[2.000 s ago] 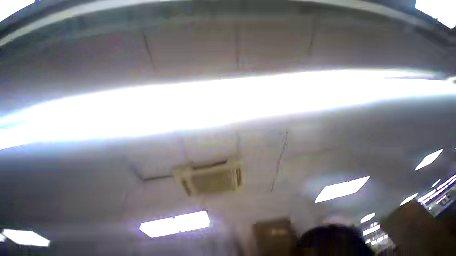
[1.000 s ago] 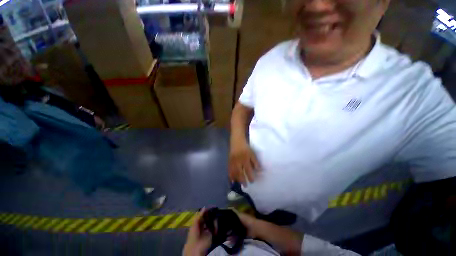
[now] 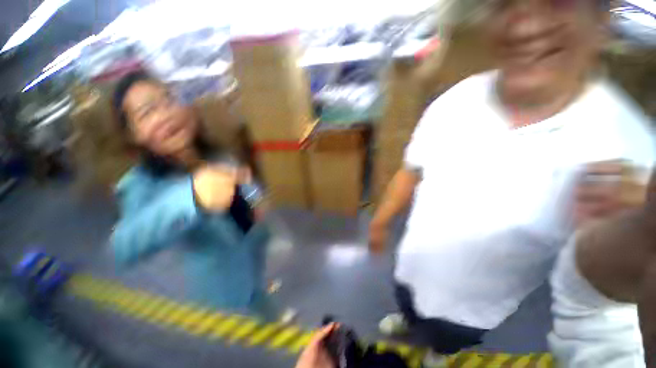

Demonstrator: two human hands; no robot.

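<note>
My left hand [image 3: 314, 348] is at the bottom edge, partly cut off, with its fingers on a dark strap bundle [image 3: 352, 351]. The bundle is blurred and its lower part is out of the picture. At the right edge a white sleeve [image 3: 597, 316] rises to a large, dark, blurred hand, which seems to be my right hand [image 3: 622, 251], close to the camera and cut off. Its fingers and anything in them cannot be made out.
A person in a white shirt [image 3: 489, 208] stands close at the right. A person in blue [image 3: 187, 237] stands at the left, a hand raised by a small dark object [image 3: 242, 210]. Behind are brown cartons [image 3: 336, 172]. Yellow-black tape [image 3: 180, 316] crosses the grey floor; a blue item [image 3: 42, 272] is at the left.
The view has swung up from the ceiling to the people, then left. My right hand seems to have left the strap bundle and risen at the right. The person in blue now shows face and raised hand.
</note>
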